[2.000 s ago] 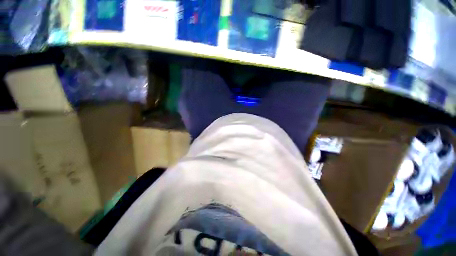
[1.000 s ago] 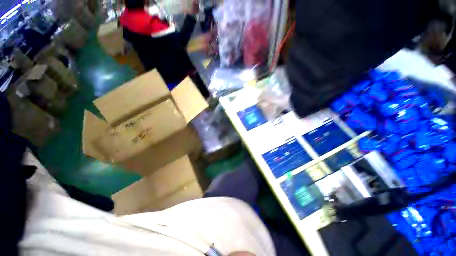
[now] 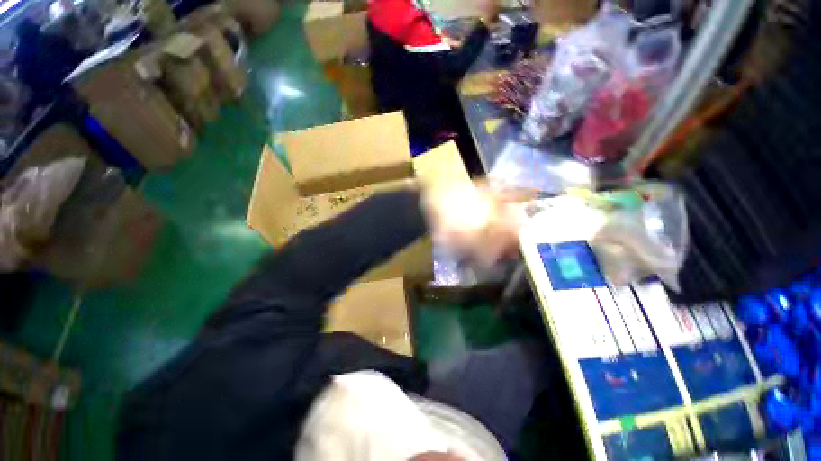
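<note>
My left hand point(image 3: 473, 221) is stretched forward at the near corner of the bench point(image 3: 576, 387), at the end of a black sleeve. It is strongly blurred, so its fingers and anything in it cannot be made out. An open cardboard carton point(image 3: 347, 149) stands behind and left of the forearm, partly hidden by it. My right hand is not recognisable in view. A small skin-toned patch at the bottom edge cannot be identified.
Blue-and-white printed sheets point(image 3: 630, 385) cover the bench. A clear bag point(image 3: 644, 239) lies at its corner, with shiny blue packs point(image 3: 788, 315) at the right. Bags holding red items point(image 3: 617, 122) and a person in red and black point(image 3: 414, 67) are beyond. Cartons point(image 3: 135, 108) stand left.
The view has swung left from my lap toward the floor and carton. My left arm has come into view, reaching forward to the bench corner.
</note>
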